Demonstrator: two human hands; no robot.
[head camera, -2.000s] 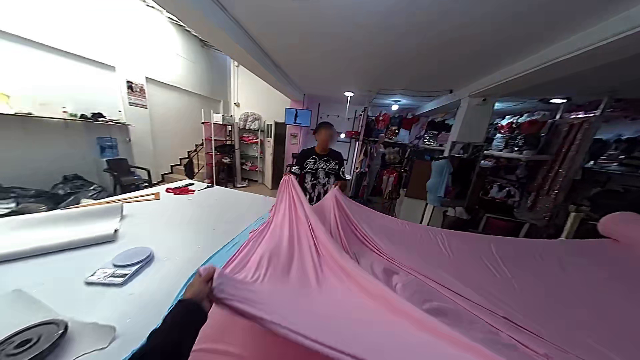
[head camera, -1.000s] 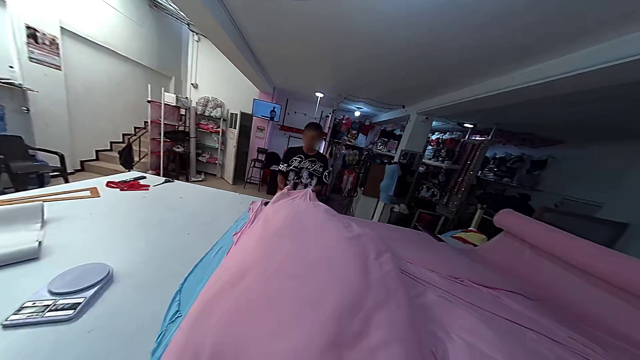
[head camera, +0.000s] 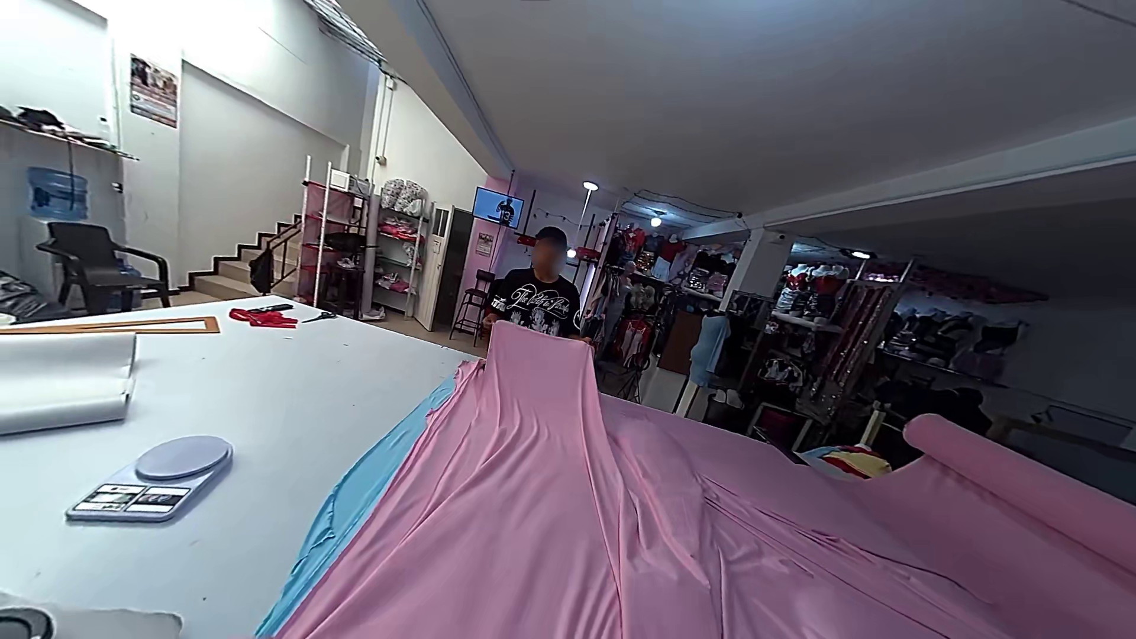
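Observation:
Neither of my hands shows in the head view now. Pink fabric (head camera: 524, 497) spreads in loose folds from the lower edge to the table's far end, where a person (head camera: 540, 288) in a black printed T-shirt holds its edge raised with both hands. Light blue fabric (head camera: 355, 501) shows from under the pink along its left side. At the right the pink cloth runs up to a thick fabric roll (head camera: 1021, 488). A digital kitchen scale (head camera: 155, 479) lies on the white table (head camera: 284, 417), left of the cloth.
A roll of white material (head camera: 67, 382), a wooden frame (head camera: 177, 326), a red item (head camera: 264, 317) and scissors (head camera: 319, 316) lie on the table's left part. A dark round object (head camera: 25, 623) is at the near left corner. Garment racks and a dress form (head camera: 708, 348) stand behind.
My left hand held the pink fabric two seconds ago and has gone out of view. The cloth has dropped in front of me, and its far edge is now stretched between the other person's hands.

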